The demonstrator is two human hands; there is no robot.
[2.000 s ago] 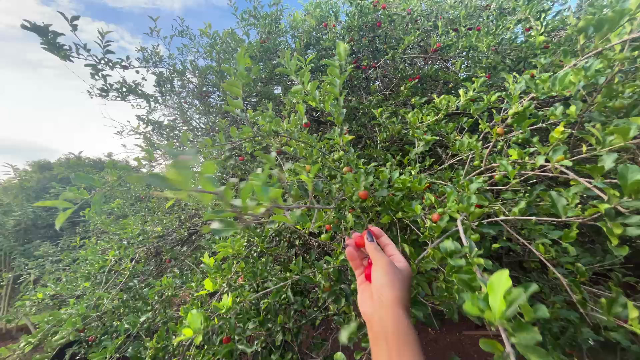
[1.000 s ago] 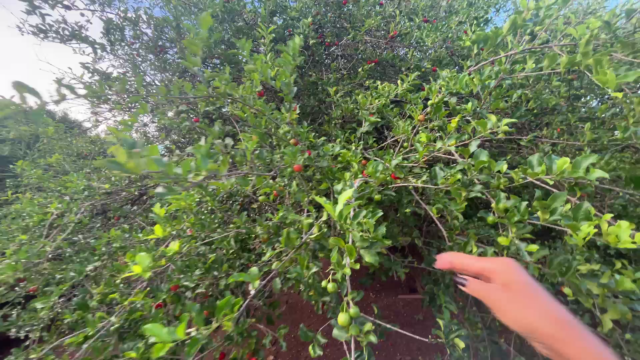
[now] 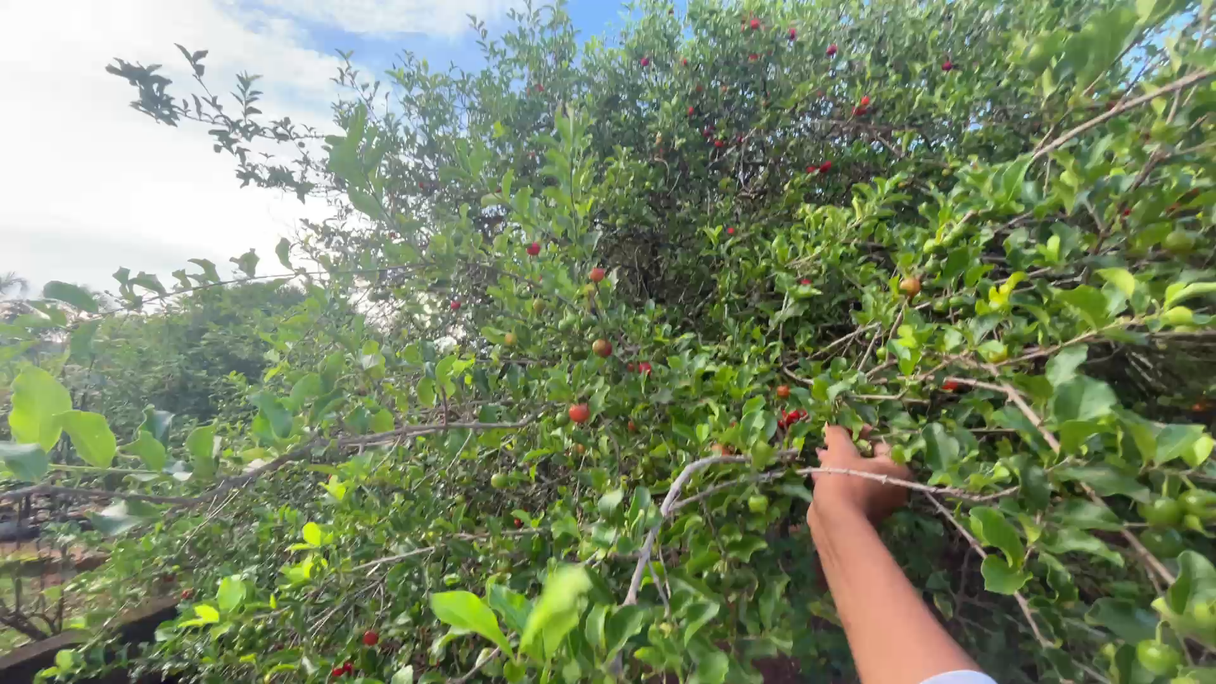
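My right hand [image 3: 860, 475] reaches in among the leaves of an acerola bush [image 3: 665, 399], right of the middle of the view. Its fingertips are partly hidden by foliage, so whether they hold anything does not show. Just left of the fingers hangs a cluster of red acerola cherries [image 3: 792, 416], with an orange-red one [image 3: 783, 390] above it. A bare, pale twig [image 3: 893, 482] crosses in front of the hand. Farther left are a red cherry [image 3: 579, 412] and a reddish-green one [image 3: 601, 348]. My left hand is out of view.
A curved grey branch [image 3: 665, 513] rises left of my forearm, and a long branch [image 3: 285, 456] extends across the left side. Green cherries [image 3: 1164, 513] hang at the right edge. More red cherries [image 3: 825, 167] dot the upper bush. Woody twigs [image 3: 1035, 418] slant down at the right.
Two seconds ago my right hand held red cherries in front of the bush. It moved to the right, blurred, and is now in among the leaves. The view has shifted.
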